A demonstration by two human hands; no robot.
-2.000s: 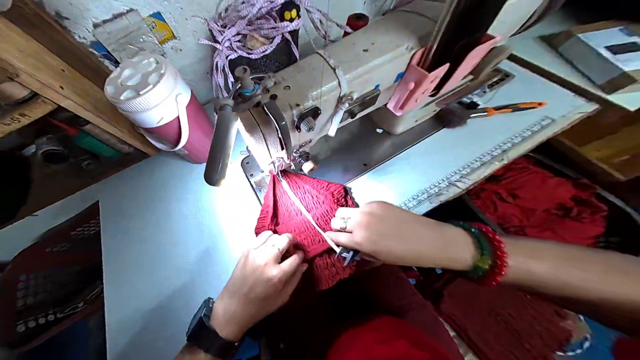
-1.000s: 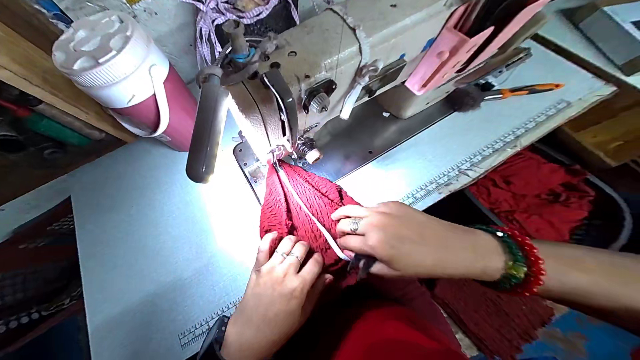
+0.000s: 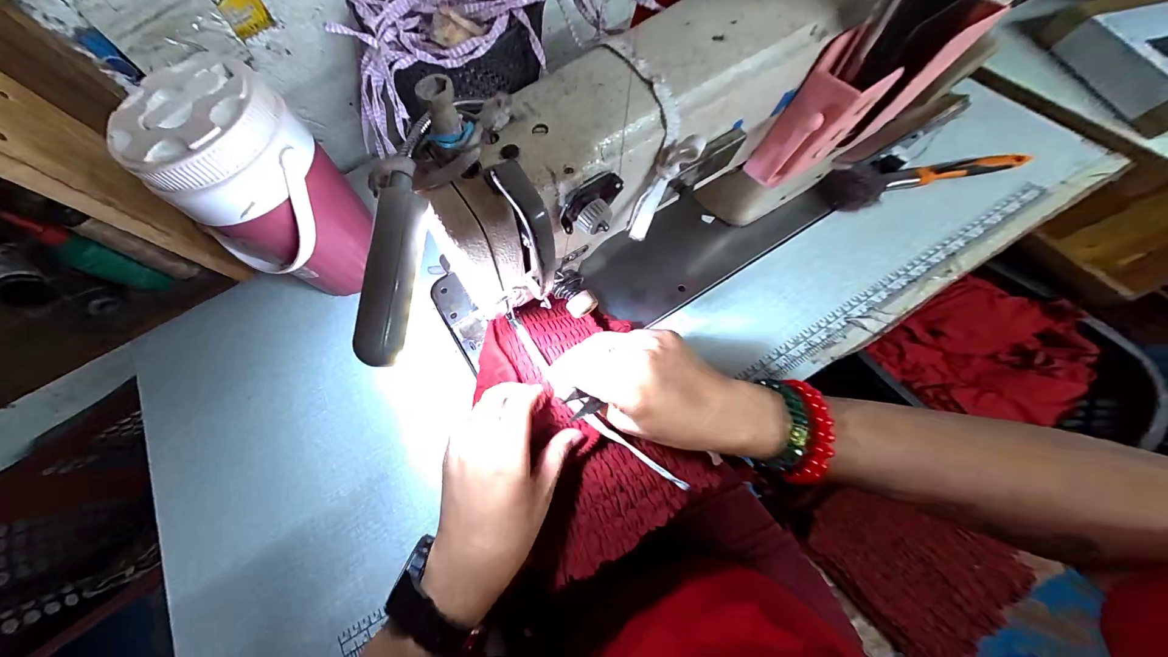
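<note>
Red shirred fabric (image 3: 630, 484) runs from under the needle area of a sewing machine (image 3: 511, 219) down toward my lap. A narrow white strip (image 3: 639, 453) lies along it, its free end pointing down and right. My left hand (image 3: 502, 447), with a black watch at the wrist, grips the left edge of the fabric between thumb and fingers. My right hand (image 3: 648, 383), with green and red bead bracelets, is closed on the strip and on a small dark pointed tool (image 3: 584, 404), which looks like thread snips. Its fingers hide most of the tool.
A bar-shaped lamp (image 3: 388, 274) shines beside the machine head. Left of it stands a pink jug (image 3: 338, 219) with a white lid. An orange-handled brush (image 3: 949, 172) and a printed ruler (image 3: 912, 265) are on the right of the table. Red cloth (image 3: 995, 351) fills a container below the right edge.
My right hand has moved up the fabric toward the needle area, and the strip's free end now shows below it. The dark tool's tips now point toward my left hand.
</note>
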